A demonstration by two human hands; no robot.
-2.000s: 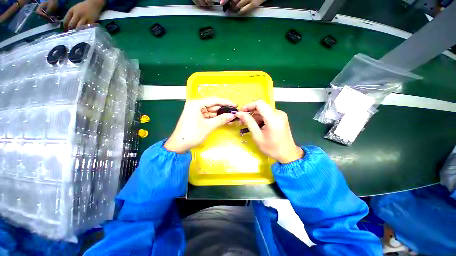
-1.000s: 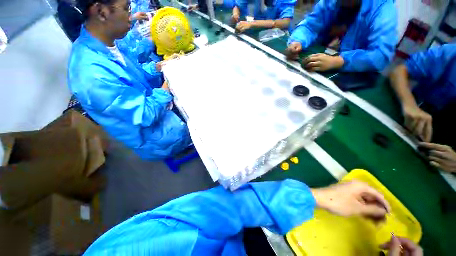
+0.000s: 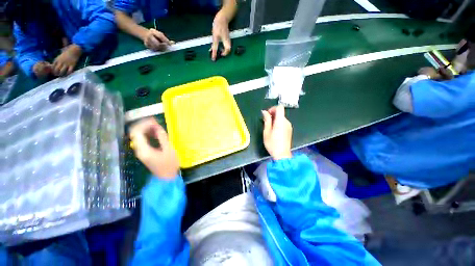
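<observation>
My left hand (image 3: pixel 156 149) is blurred, with curled fingers, at the left edge of the yellow tray (image 3: pixel 207 122). A bit of yellow shows at its fingertips; whether it holds anything is unclear. My right hand (image 3: pixel 277 133) is right of the tray, its fingertips at the lower edge of the white packet (image 3: pixel 287 82) in the clear zip-lock bag (image 3: pixel 284 52). A small dark spot shows by one fingertip; I cannot tell if it is held. No part can be made out in the yellow tray.
A tall stack of clear blister trays (image 3: pixel 39 150) stands at left with two black rings (image 3: pixel 74 89) on top. Several black parts (image 3: pixel 142 92) lie on the green line. People's hands (image 3: pixel 221 39) work across it. A blue-sleeved person (image 3: pixel 442 119) sits at right. A grey post rises behind the bag.
The view has swung back from the left to the line. Both hands have left the space over the yellow tray: left hand to its left side, right hand to the bag.
</observation>
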